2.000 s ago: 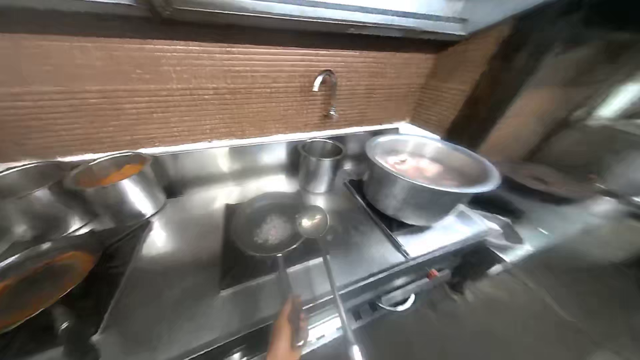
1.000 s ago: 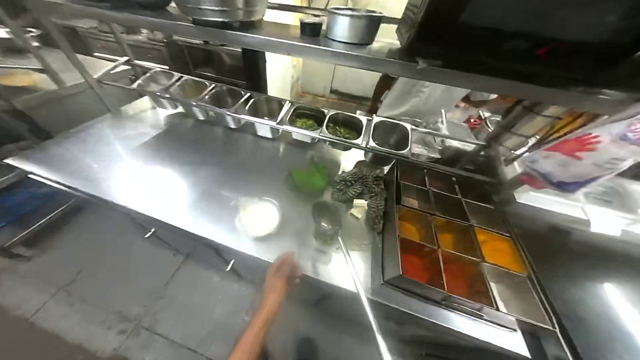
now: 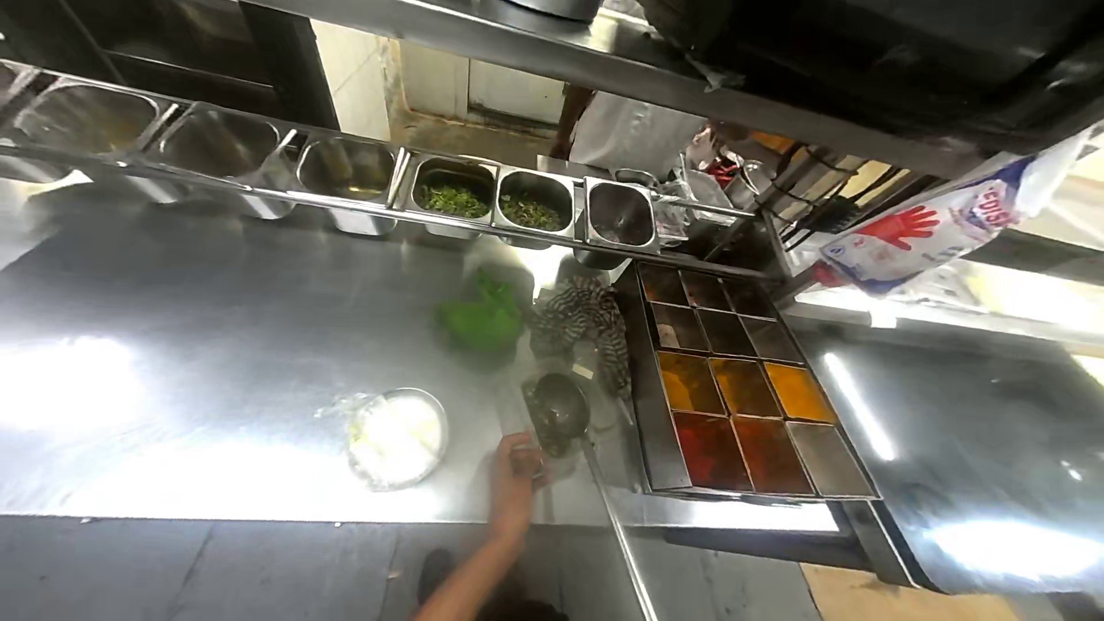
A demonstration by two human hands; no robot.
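Observation:
My left hand [image 3: 517, 466] is at the lower middle, its fingers curled at the near edge of a small container [image 3: 545, 435] with dark green contents. The bowl of a long-handled metal ladle [image 3: 561, 404] hangs over that container. The ladle's handle runs down to the bottom edge; my right hand is out of view. Left of my left hand is a round bowl [image 3: 397, 438] of pale contents, with clear plastic film at its side. A green plastic bag [image 3: 485, 317] and a striped cloth [image 3: 586, 323] lie beyond.
A steel box of square compartments [image 3: 651, 431] holds red and orange-yellow spices or powders at right. Steel pans on a rail [image 3: 323, 207] line the back, two with chopped greens [image 3: 453, 200]. A shelf [image 3: 517, 47] hangs above. A person in a light apron [image 3: 634, 129] stands behind.
The view has turned from the stove to the steel counter. My left hand was at the frying pan's handle; now it is at the small container. The ladle's bowl has come over that container.

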